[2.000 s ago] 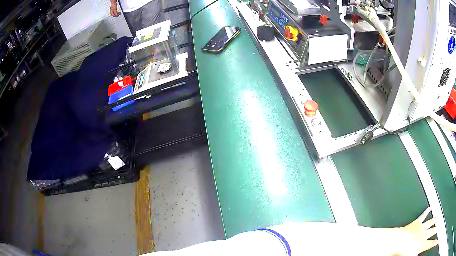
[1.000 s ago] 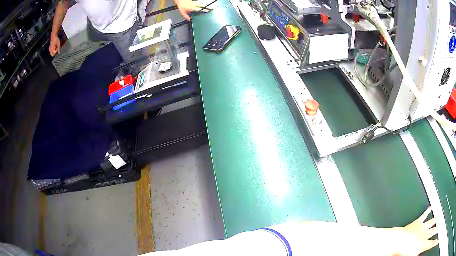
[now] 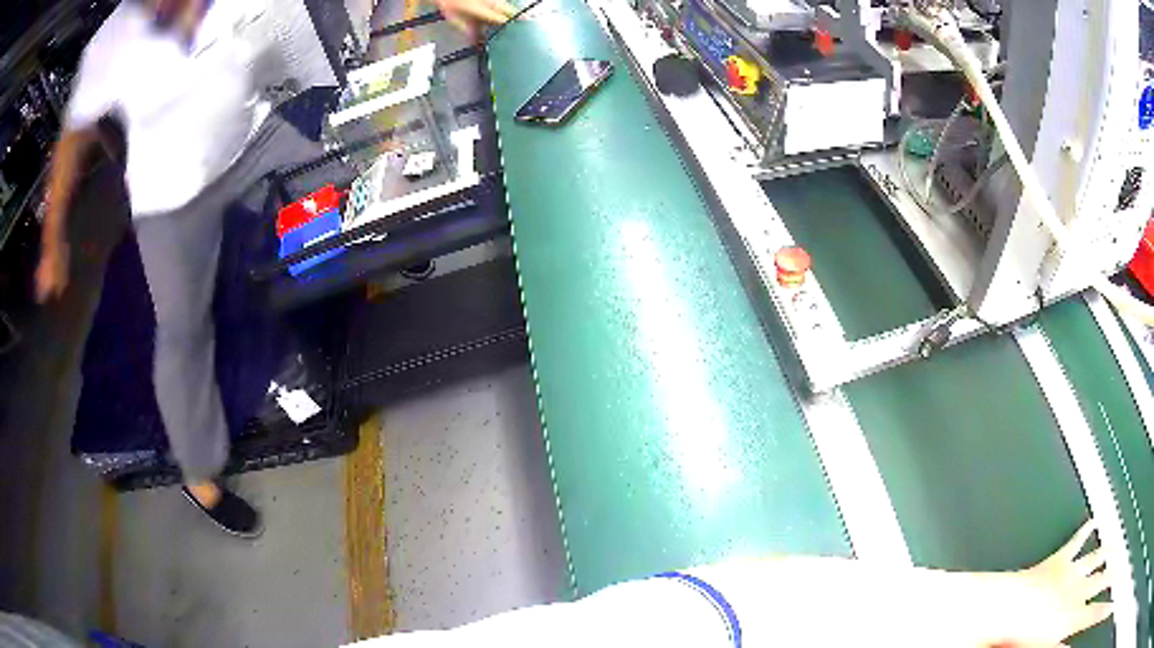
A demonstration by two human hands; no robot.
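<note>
My left hand (image 3: 1071,590) is at the lower right edge of the view, at the end of a white sleeve with a blue stripe. Its fingers are spread over the pale guide rail (image 3: 1069,437) beside the green conveyor belt (image 3: 968,449). Nothing shows in it. My right hand is not in view. A black mobile phone (image 3: 564,93) lies on the far part of the smooth green ledge (image 3: 608,329).
A white-grey machine frame with a red emergency stop button (image 3: 792,265) stands right of the ledge. A person in a white shirt (image 3: 190,127) stands at the left by a dark side bench (image 3: 418,291) with red and blue bins (image 3: 308,223). Another person's hand (image 3: 476,13) is at the top.
The person in the white shirt has come into fuller view, moving left and nearer along the side bench. My left hand and the phone have stayed in place.
</note>
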